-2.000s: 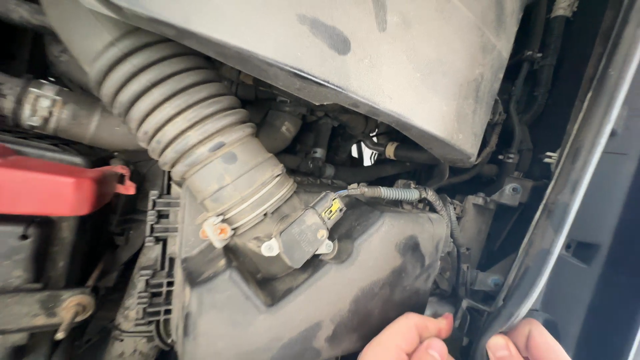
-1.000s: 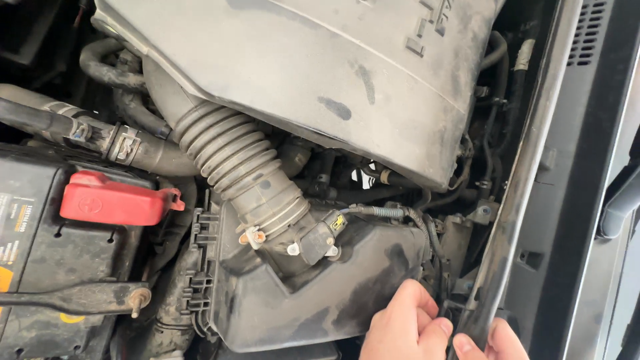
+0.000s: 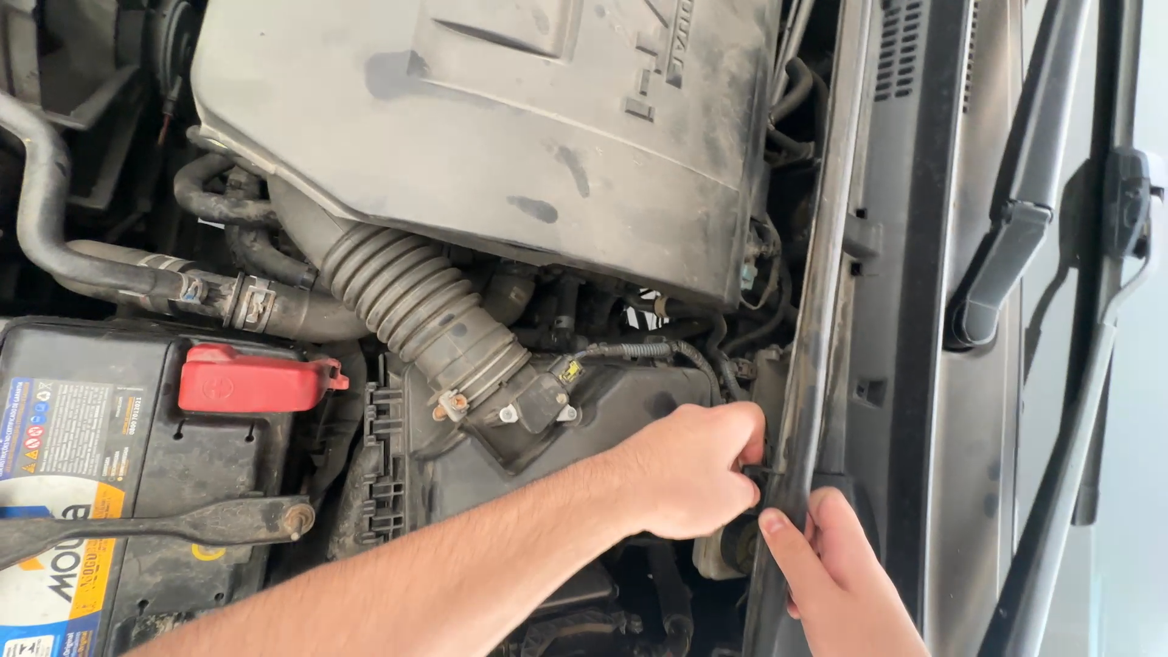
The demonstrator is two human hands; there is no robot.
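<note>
My left hand (image 3: 698, 470) is curled over the right end of the black air filter housing (image 3: 620, 401), beside the rubber weatherstrip (image 3: 812, 365). Its fingertips are hidden, so what they touch or hold cannot be told. My right hand (image 3: 826, 566) pinches the lower part of the weatherstrip between thumb and fingers. A ribbed intake hose (image 3: 420, 301) runs down to the housing, where a sensor (image 3: 538, 397) with a yellow-marked connector sits. A wiring harness (image 3: 639, 349) leads from it toward my left hand.
A car battery (image 3: 155, 456) with a red terminal cover (image 3: 255, 377) and a metal hold-down bar (image 3: 164, 529) lies at left. The grey engine cover (image 3: 493, 119) spans the top. At right are the cowl panel (image 3: 899, 274) and a wiper arm (image 3: 1031, 182).
The view has drawn back, showing more of the bay and the wipers. My left forearm now reaches across from the lower left. Both hands stay near the weatherstrip.
</note>
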